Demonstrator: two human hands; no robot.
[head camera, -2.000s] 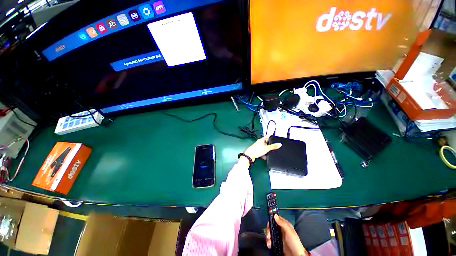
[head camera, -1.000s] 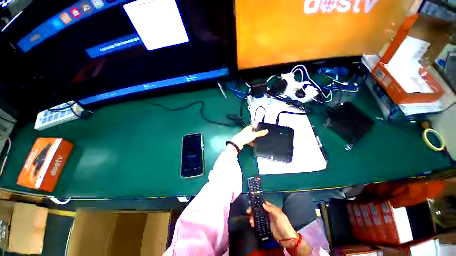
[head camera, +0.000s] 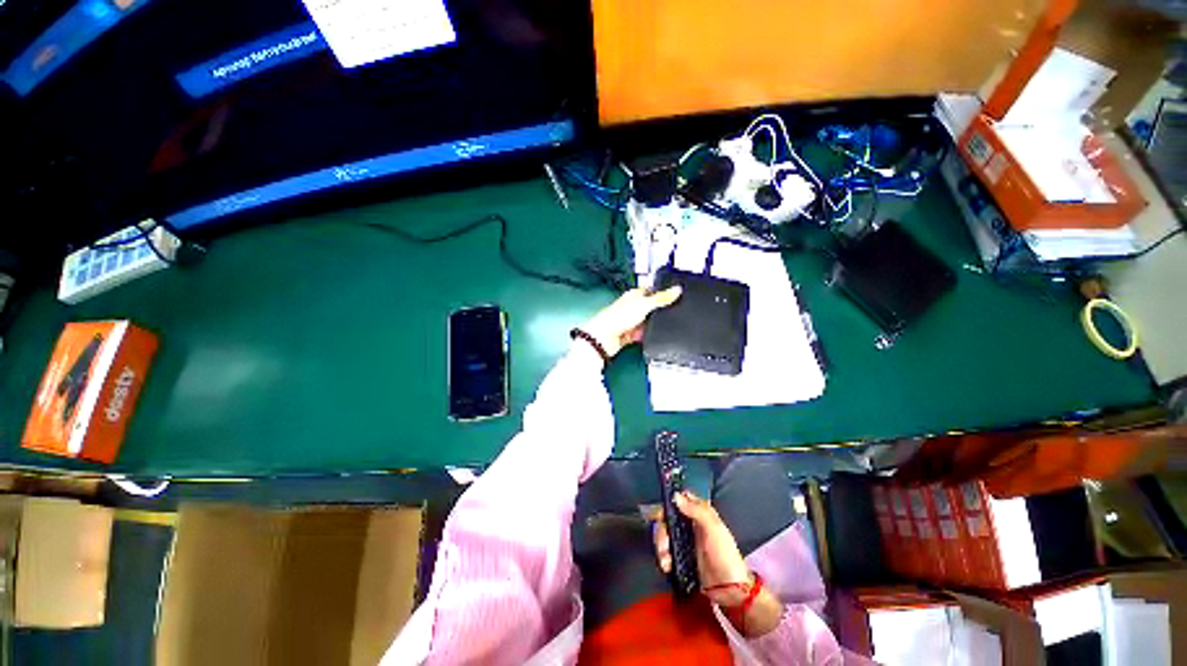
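A flat black set-top box (head camera: 699, 323) sits on white paper (head camera: 781, 376) on the green bench, with thin black leads at its rear. My left hand (head camera: 626, 316) holds the box at its left side, thumb on top and fingers hidden beside it. My right hand (head camera: 709, 541) holds a long black remote control (head camera: 676, 488) upright over my lap, below the bench edge, thumb on its buttons. A smartphone (head camera: 478, 364) with a dark screen lies left of the box.
Tangled cables (head camera: 768, 182) lie behind the box. A second black box (head camera: 894, 279) is at right, near a tape roll (head camera: 1109, 328) and an open orange box (head camera: 1057, 195). An orange retail box (head camera: 89, 390) and power strip (head camera: 117, 263) are at left. Cartons (head camera: 289, 586) stand below.
The view has tilted down, so the bench appears higher. The left hand stays at the box. The remote now points a little more away and shows more edge-on.
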